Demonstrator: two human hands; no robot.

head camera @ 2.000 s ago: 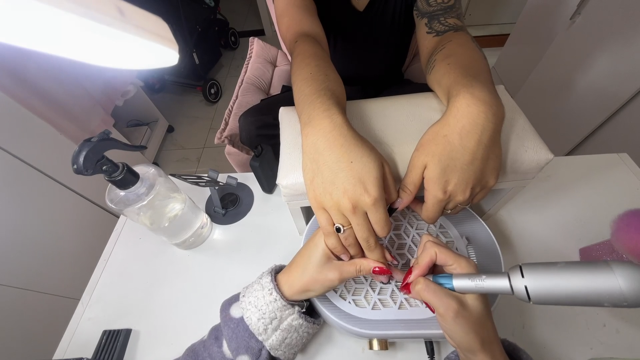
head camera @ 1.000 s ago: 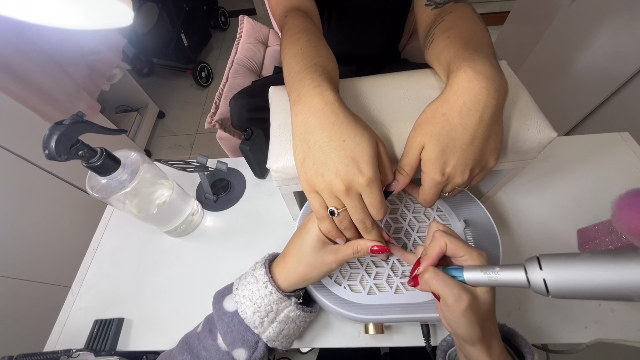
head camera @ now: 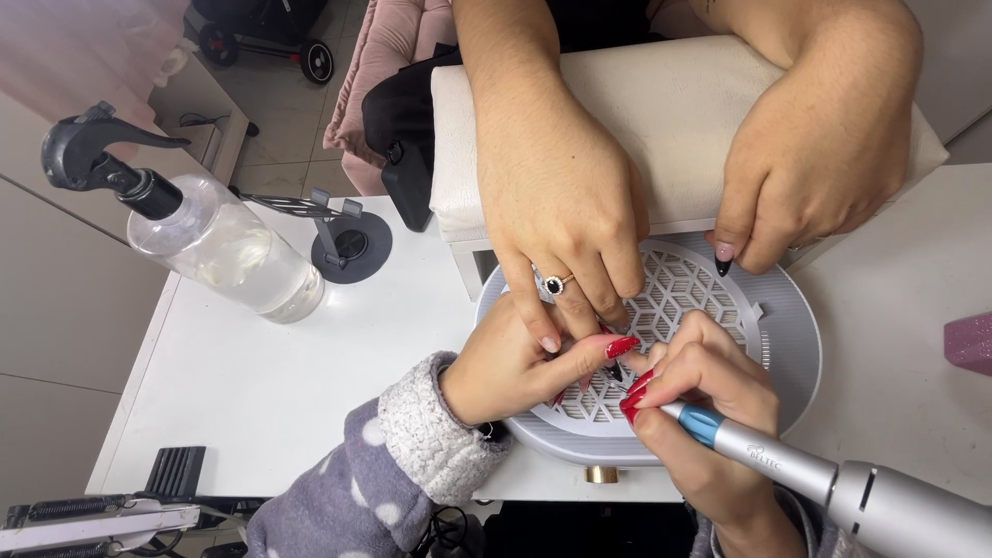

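My left hand (head camera: 519, 360), with red nails and a fleecy spotted sleeve, grips a finger of the other person's ringed hand (head camera: 570, 194). In my right hand (head camera: 709, 387) is a silver and blue electric nail drill handpiece (head camera: 783, 457), held like a pen; its tip meets or nearly meets a dark nail near my left thumb. Below the hands lies a round grey nail dust collector (head camera: 798, 349) with a white patterned grille (head camera: 674, 291). The person's other hand (head camera: 814, 155), with a black-tipped nail, rests on the edge of a cream padded armrest (head camera: 666, 85).
A clear spray bottle (head camera: 232, 248) with a black trigger stands left on the white table (head camera: 310, 380), beside a grey phone stand (head camera: 356, 244). A pink glittery object (head camera: 969, 343) is at the right edge. A lamp arm (head camera: 101, 527) crosses the lower left corner.
The person's other hand has drawn away from the ringed hand, to the right. My hands still hold the finger and the drill. The view has moved closer, and the lamp has left it.
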